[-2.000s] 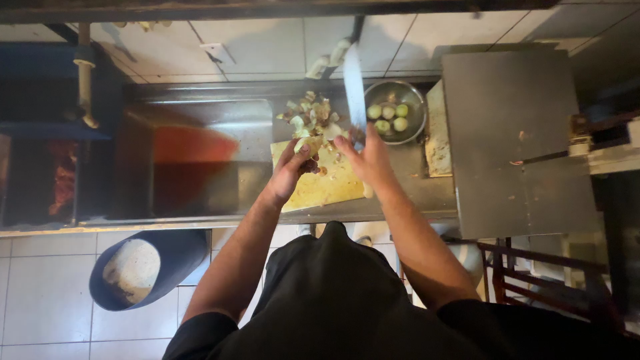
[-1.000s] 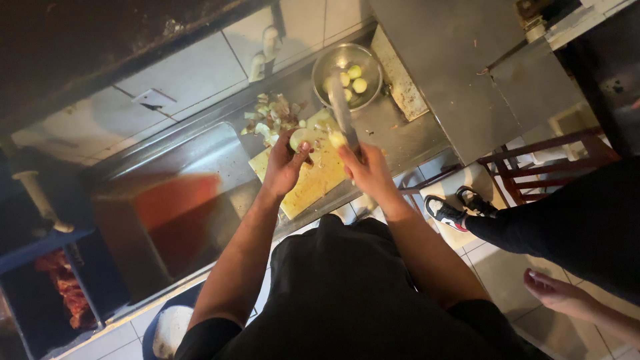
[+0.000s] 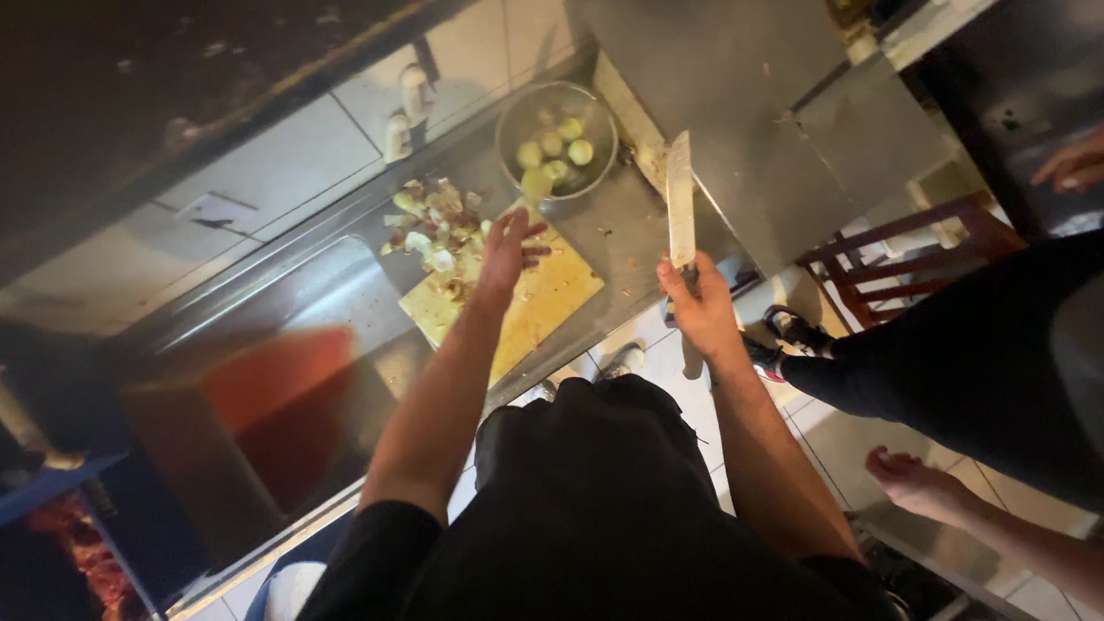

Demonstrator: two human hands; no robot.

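Note:
My right hand (image 3: 703, 306) grips the handle of a large kitchen knife (image 3: 680, 203), its blade pointing away from me beside the steel cabinet. Over the yellow cutting board (image 3: 561, 297) my left hand (image 3: 511, 250) is spread, fingers apart. A blurred pale-green peeled onion (image 3: 536, 184) is just beyond its fingertips, at the near rim of a metal bowl (image 3: 498, 142); it appears separate from the hand. Inside the bowl lie several peeled onions (image 3: 580, 153). A heap of onion skins and trimmings (image 3: 435, 228) covers the board's far left corner and the counter beside it.
A steel sink (image 3: 328, 276) with reddish contents lies left of the board. A steel-topped unit (image 3: 733, 103) stands at the right. Another person in dark trousers (image 3: 931, 371) is close on my right, near a wooden chair (image 3: 914, 250). Faucet taps (image 3: 414, 95) are at the wall.
My left hand has moved from the board's middle toward the bowl and let go of the onion. My right hand with the knife has moved right, away from the board. The view has turned.

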